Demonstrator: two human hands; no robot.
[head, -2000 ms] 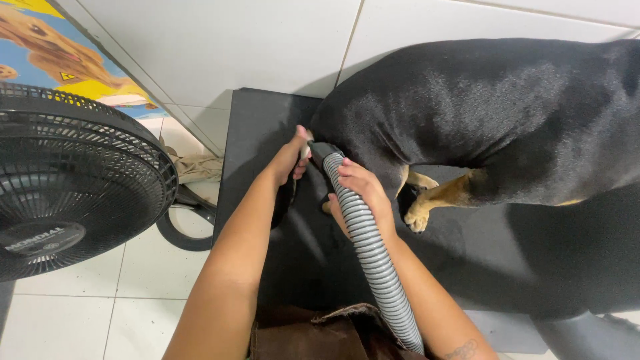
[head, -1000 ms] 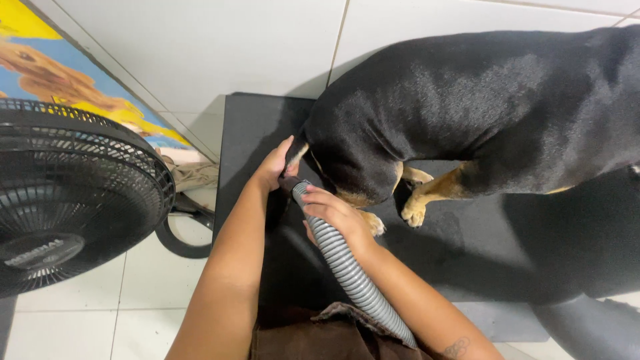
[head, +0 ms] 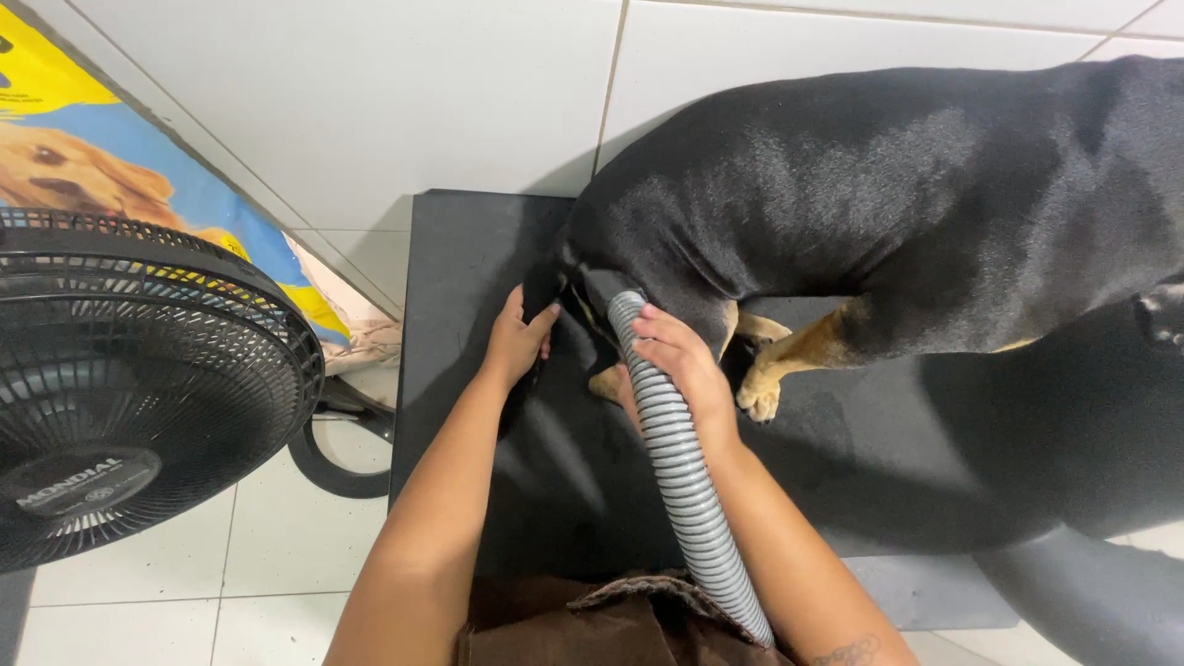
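Note:
A black dog [head: 832, 185] with tan legs stands on a black table [head: 462, 268], its rear toward the left and its head out of view. My right hand [head: 680, 370] is wrapped around a grey corrugated hose [head: 684, 481] near its front end. The hose's dark nozzle [head: 606, 285] lies against or very near the dog's rump. Left of the nozzle, my left hand [head: 523, 338] holds the dog's dark tail [head: 555, 301] between thumb and fingers; part of the tail is hard to tell from the dark table.
A black pedestal fan [head: 157, 388] stands close at the left, its base [head: 338, 472] on white floor tiles. Behind it is a printed bag or poster [head: 185, 185] showing a dog. A white tiled wall [head: 370, 102] borders the table's far side.
The nozzle has moved from beside my left hand to the dog's rump, and my right hand has moved up with it. The view has shifted somewhat.

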